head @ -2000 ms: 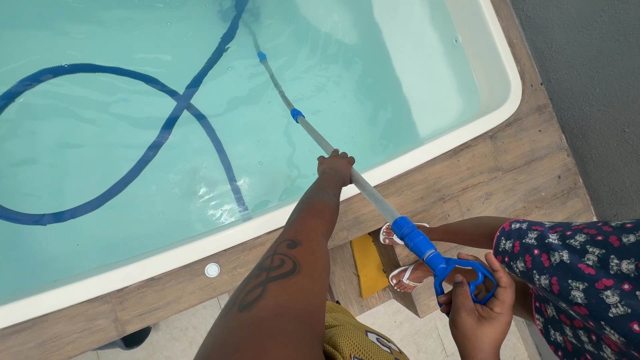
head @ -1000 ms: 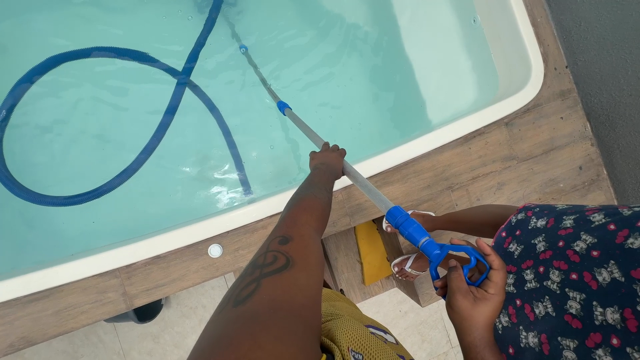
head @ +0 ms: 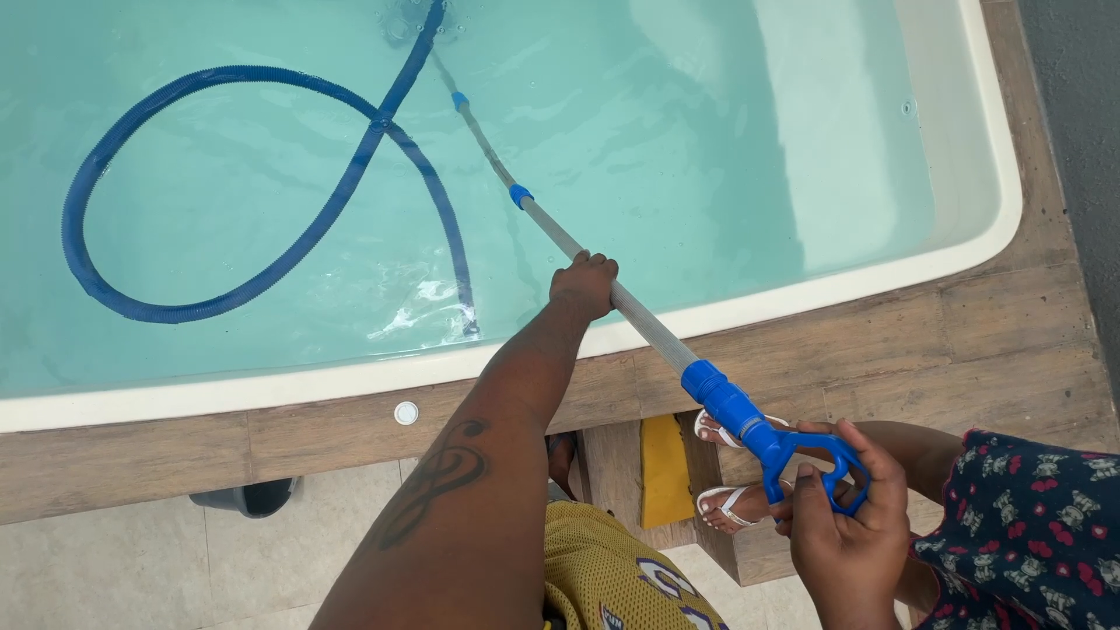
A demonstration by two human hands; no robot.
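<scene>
My left hand [head: 584,282] grips the grey shaft of a telescopic pool pole [head: 652,328] above the pool's rim. At the near end of the pole, my right hand [head: 849,525] has its fingers through and around the blue plastic loop handle [head: 818,446]. From my left hand the pole slants up and left over the water and then under it, with blue collars along it. Its far end is hidden under bubbling water. A blue ribbed pool hose [head: 184,312] lies in a loop in the water, crossing itself left of the pole.
The pool's white rim [head: 875,286] is bordered by a wood-look deck [head: 1024,324]. Another person's feet in white flip-flops [head: 731,507] stand on a step at the right, beside a yellow panel [head: 665,472]. A dark container [head: 254,497] sits below the deck at the left.
The view has shifted, and more of the pool's right corner shows. Both hands keep hold of the pole.
</scene>
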